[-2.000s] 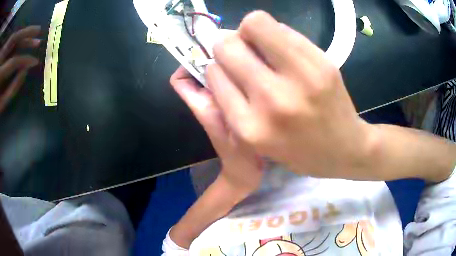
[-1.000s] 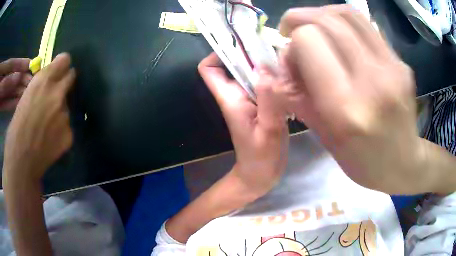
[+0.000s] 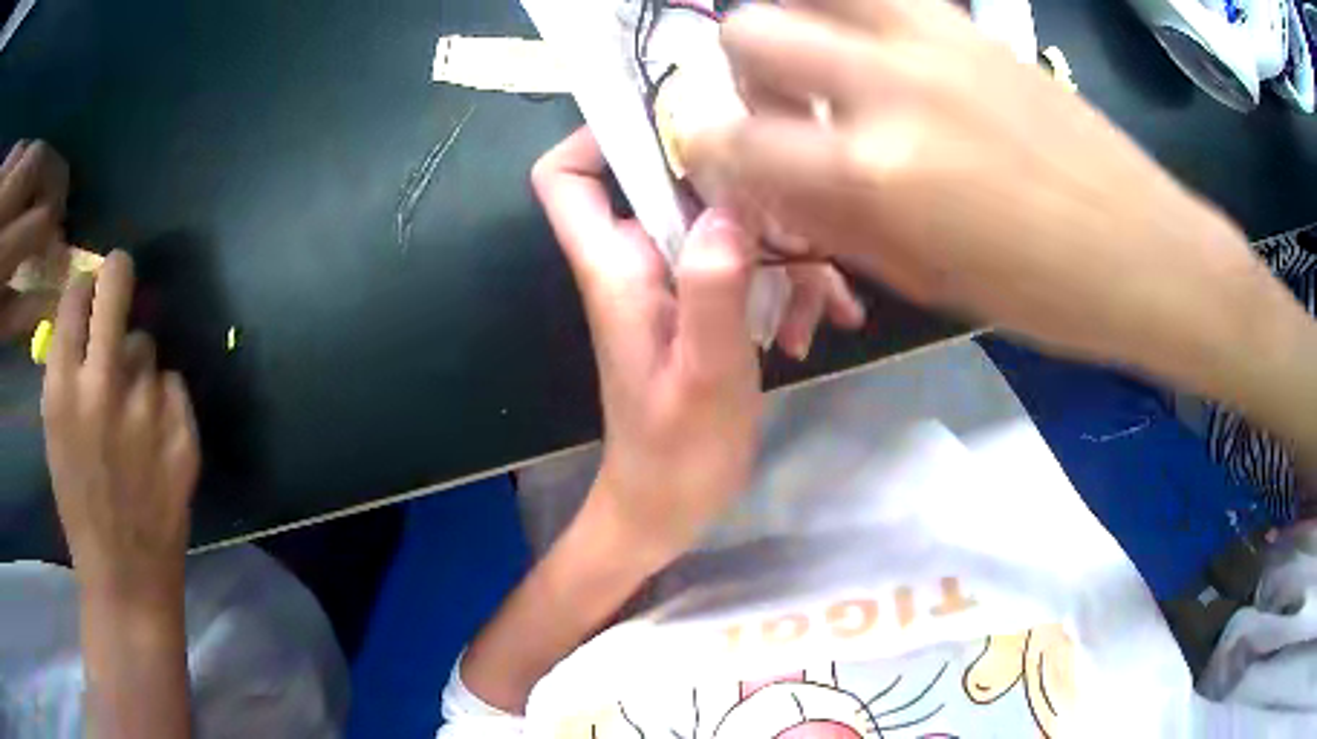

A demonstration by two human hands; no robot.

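An open white fan housing lies at the top centre, tilted, with dark and red wires showing inside. My left hand holds its near end, thumb on top and fingers around and under it. My right hand is over the housing, blurred, with fingertips at a small yellowish piece inside the shell. Whether the fingers grip that piece or press it cannot be told. My right hand hides much of the inside and the far part of the housing.
A pale tape strip lies left of the housing on the black table. At the left, another person's hands handle small yellow pieces. White fan units stand at the top right. The table's front edge runs below my hands.
My left hand and the housing have shifted slightly left since one second ago. My right hand has moved left and up over the shell. The other person's hands have moved down the table.
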